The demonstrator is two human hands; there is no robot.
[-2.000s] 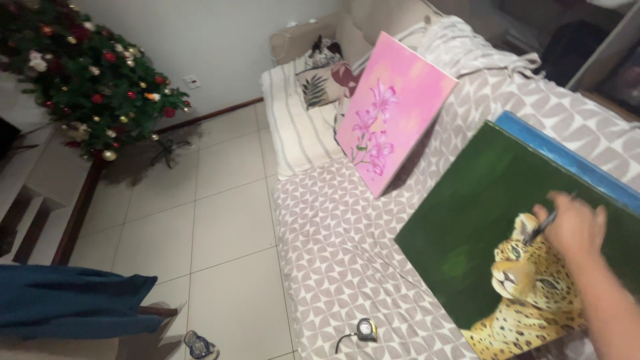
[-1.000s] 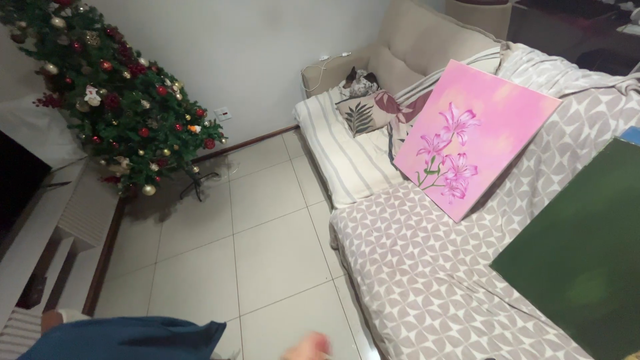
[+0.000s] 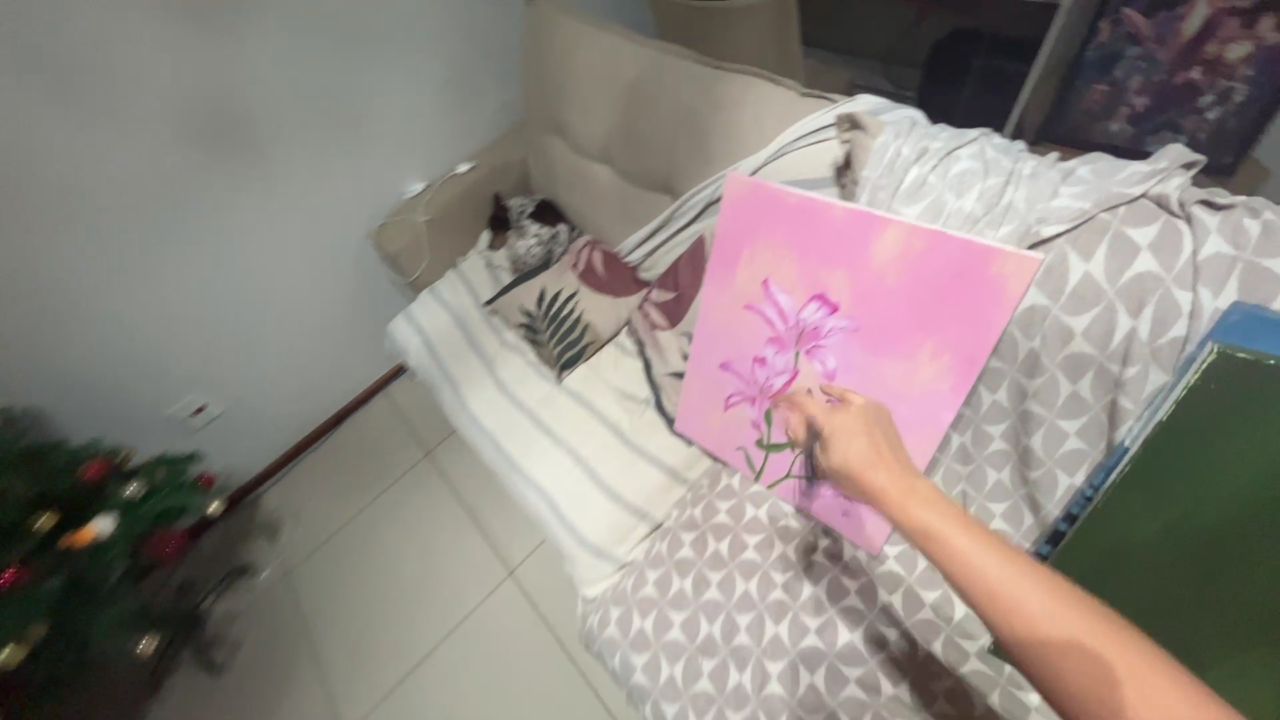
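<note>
My right hand reaches in from the lower right, in front of the canvas painting of pink lilies. A dark, slim, pen-like object is held in its fingers and points down; motion blurs it, and whether it touches the canvas I cannot tell. The pink canvas leans on the covered sofa, tilted. At the right edge lies part of the dark green canvas, with a blue-edged canvas behind it. My left hand is out of view.
A patterned throw and a striped blanket cover the sofa. A leaf-print cushion rests near a black-and-white speckled thing. A decorated Christmas tree stands at lower left, on the tiled floor. A dark framed picture is at upper right.
My right hand was over the leopard painting two seconds ago and is now in front of the lily painting. The view has swung toward the sofa's far end.
</note>
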